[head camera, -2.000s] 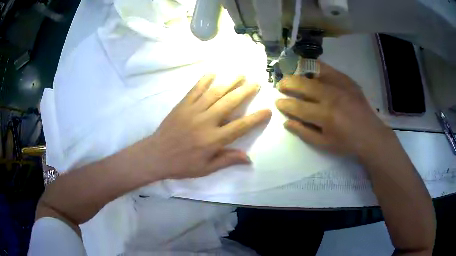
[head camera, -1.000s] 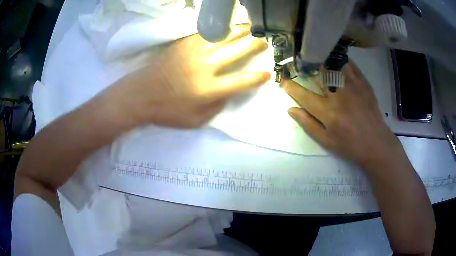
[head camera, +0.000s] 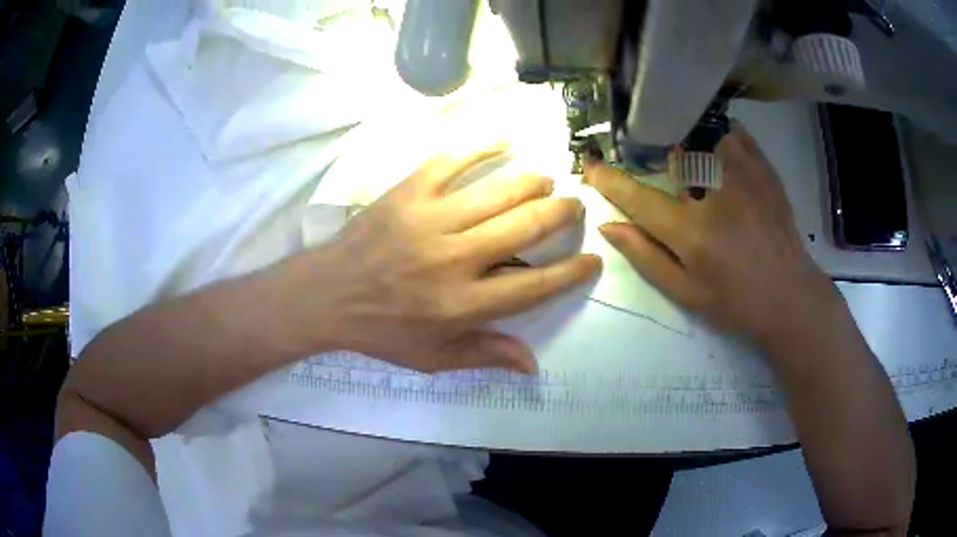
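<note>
White fabric (head camera: 241, 189) lies over the left and middle of the machine table, under the needle area, with folds at the upper left and strong glare by the lamp. My left hand (head camera: 451, 252) lies flat on it, palm down, fingers spread and pointing at the presser foot. My right hand (head camera: 703, 236) rests on the fabric's right part, its index fingertip beside the presser foot (head camera: 577, 157). The sewing machine head (head camera: 682, 63) hides part of its back. Neither hand grips anything that I can see.
The machine lamp (head camera: 437, 47) hangs left of the needle. A ribbed white knob (head camera: 700, 168) sits above my right hand. A black smartphone (head camera: 866, 178) and a thin metal tool (head camera: 942, 275) lie at the right. A printed ruler scale (head camera: 462, 390) runs along the front table edge.
My left hand moved up to the lamp, then came back down toward the front and spread on the fabric. The fabric's front edge shifted back, baring the ruler scale. My right hand stays by the foot.
</note>
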